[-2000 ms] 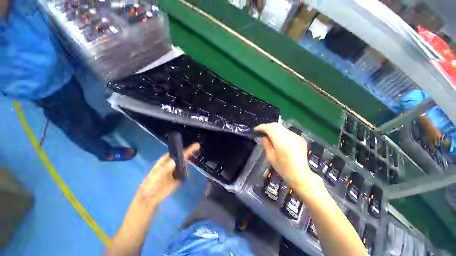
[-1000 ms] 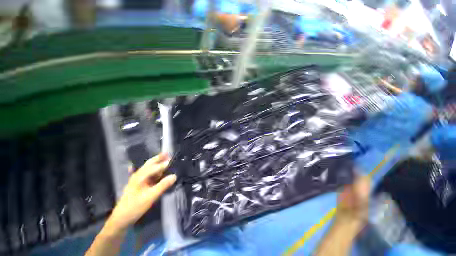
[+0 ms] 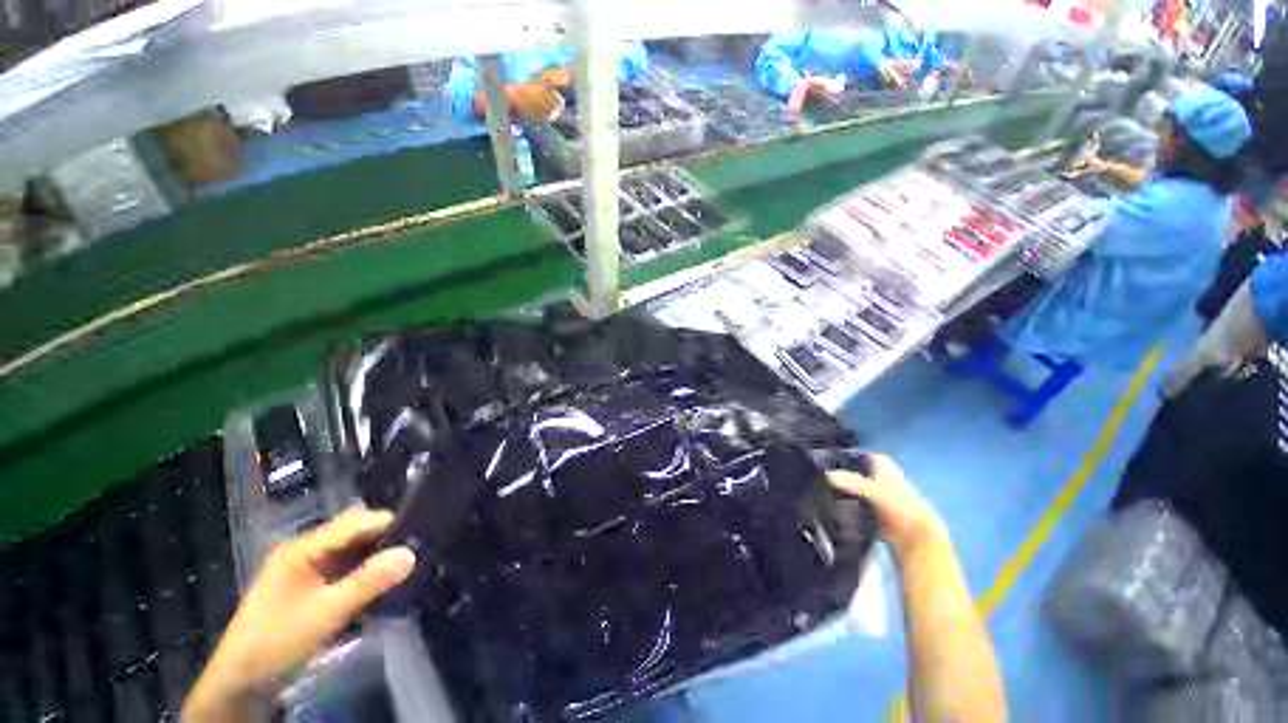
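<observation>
A thin, shiny, flexible empty black tray (image 3: 622, 494) lies bowed across the space in front of me. My left hand (image 3: 304, 600) grips its left edge between thumb and fingers. My right hand (image 3: 904, 530) grips its right edge. Beneath and left of it a strip of the clear blister tray (image 3: 254, 516) shows, with a black phone (image 3: 283, 449) in a pocket. The rest of that clear tray is hidden.
A black blister tray (image 3: 113, 579) lies at lower left. The green conveyor belt (image 3: 339, 233) carries a tray of dark units (image 3: 657, 212) behind a metal post (image 3: 599, 170). Neighbouring clear trays (image 3: 833, 304) stand at right. A person in blue (image 3: 1144, 254) sits beyond.
The view has swung right. The black tray, earlier lifted at one edge by my right hand, is now between both hands. The dark piece seen in my left hand two seconds ago no longer shows.
</observation>
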